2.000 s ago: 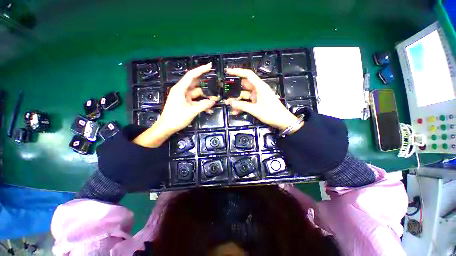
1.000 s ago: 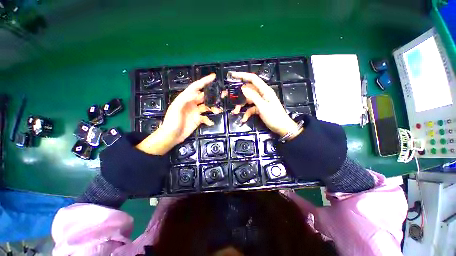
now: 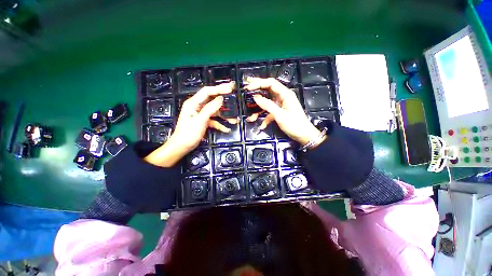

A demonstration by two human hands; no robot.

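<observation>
My left hand (image 3: 197, 118) holds a small black camera unit (image 3: 229, 106) between its fingers, above the middle of the tray. My right hand (image 3: 280, 110) holds a second black unit (image 3: 251, 101) just to the right of it. Small red marks show on the faces of both units. The two units are close side by side. The black blister tray (image 3: 318, 98) lies under both hands. Ringed units sit in its lower pockets and in several upper ones. My hands and sleeves hide part of the tray.
Loose black units (image 3: 97, 143) lie left of the tray, with a dark stick (image 3: 16, 126) farther left. To the right are a white paper sheet (image 3: 362, 92), a smartphone (image 3: 414, 131), blue-edged units (image 3: 414, 82), a white coiled cable (image 3: 438, 153) and a tester (image 3: 463, 81).
The green marks on the held units have gone and red marks show now. Both thumbs have moved up onto the units. The hands stay over the same part of the tray.
</observation>
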